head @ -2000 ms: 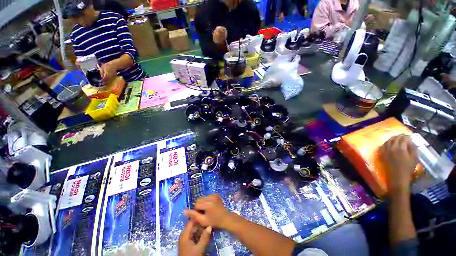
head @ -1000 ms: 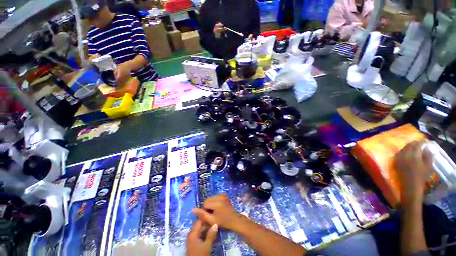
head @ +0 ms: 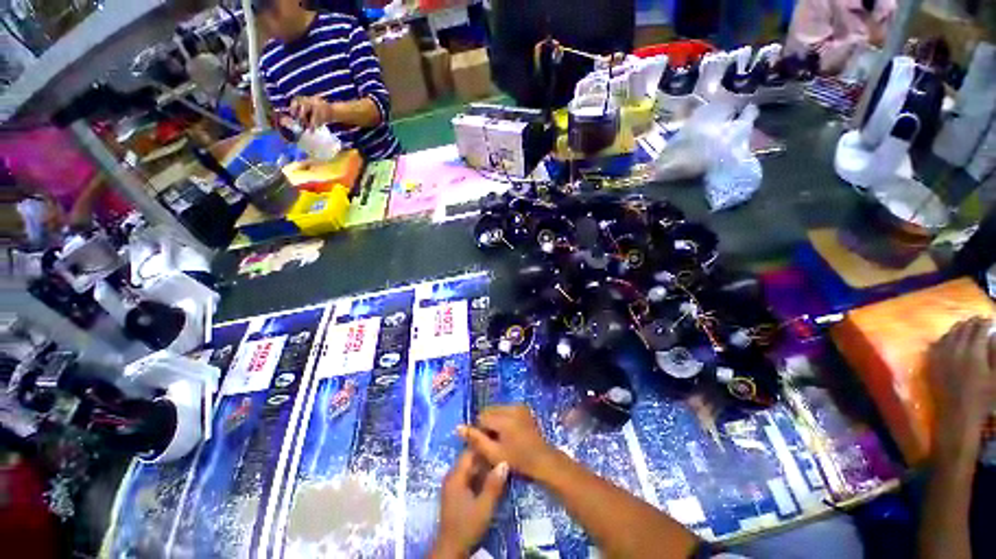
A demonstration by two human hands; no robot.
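Note:
My right hand (head: 513, 439) reaches in from the lower right, its fingers bent and its fingertips close together. My left hand (head: 472, 494) comes up from the bottom edge just below it, and the two hands touch or nearly touch. Whether anything small is between the fingers cannot be told. They are over printed blue-and-white sheets (head: 439, 377). Just beyond and to the right lies a tangled heap of black camera ball housings (head: 601, 328) with thin coloured lead wires.
Part-built white cameras (head: 180, 409) stand at the left edge. A neighbour's hand (head: 959, 377) rests on an orange box (head: 890, 339) at right. Beyond are a yellow bin (head: 319, 210), a white box-shaped device (head: 491, 142), a plastic bag (head: 730, 164), a metal pot (head: 906, 213) and other workers.
The view has swung left, so the bench items appear farther right. My hands stay close together over the sheets. The striped-shirt worker across the bench has shifted their hands on a white piece.

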